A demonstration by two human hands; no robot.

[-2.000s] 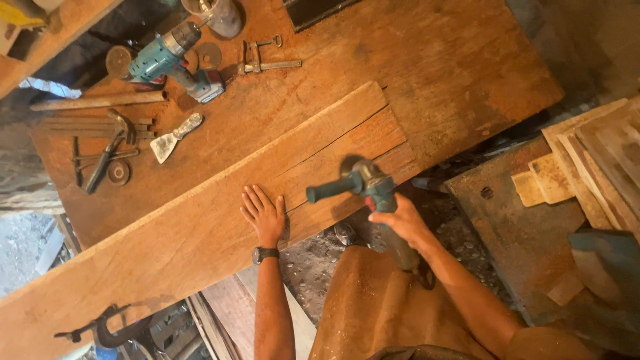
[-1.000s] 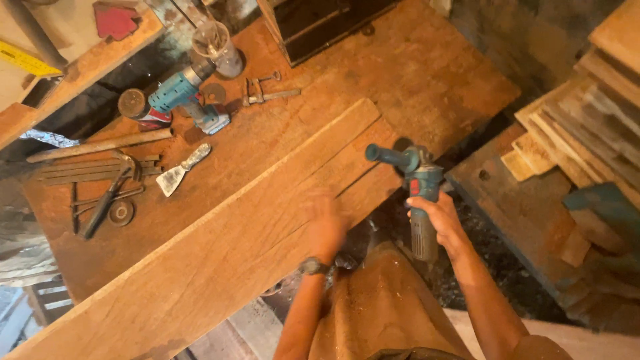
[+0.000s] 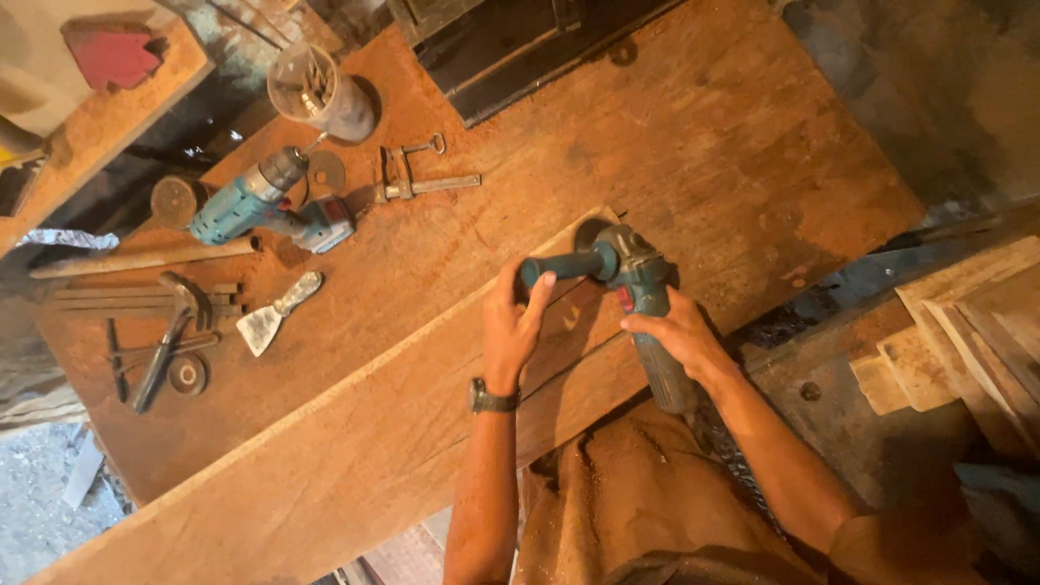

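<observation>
My right hand (image 3: pixel 670 329) grips the body of a teal angle grinder (image 3: pixel 642 280), over the end of a long wooden board (image 3: pixel 325 463). Its side handle lies in my left hand (image 3: pixel 520 313), with the thumb along it and a dark watch on the wrist. The grinder's disc is partly hidden behind its head, near the board's corner. Dark cracks run along the board near its end. Whether the disc touches the wood, I cannot tell.
On the wooden workbench (image 3: pixel 731 138) lie a cordless drill (image 3: pixel 252 195), a bar clamp (image 3: pixel 422 185), a putty knife (image 3: pixel 279 313), a claw hammer (image 3: pixel 171 341) and a plastic cup of bits (image 3: pixel 345 106). A dark cabinet (image 3: pixel 520 57) stands at the back; wood pieces (image 3: pixel 975 341) are stacked right.
My left hand has left the board's surface, where it lay flat two seconds ago, and has taken hold of the grinder's side handle. My right hand keeps its grip on the grinder.
</observation>
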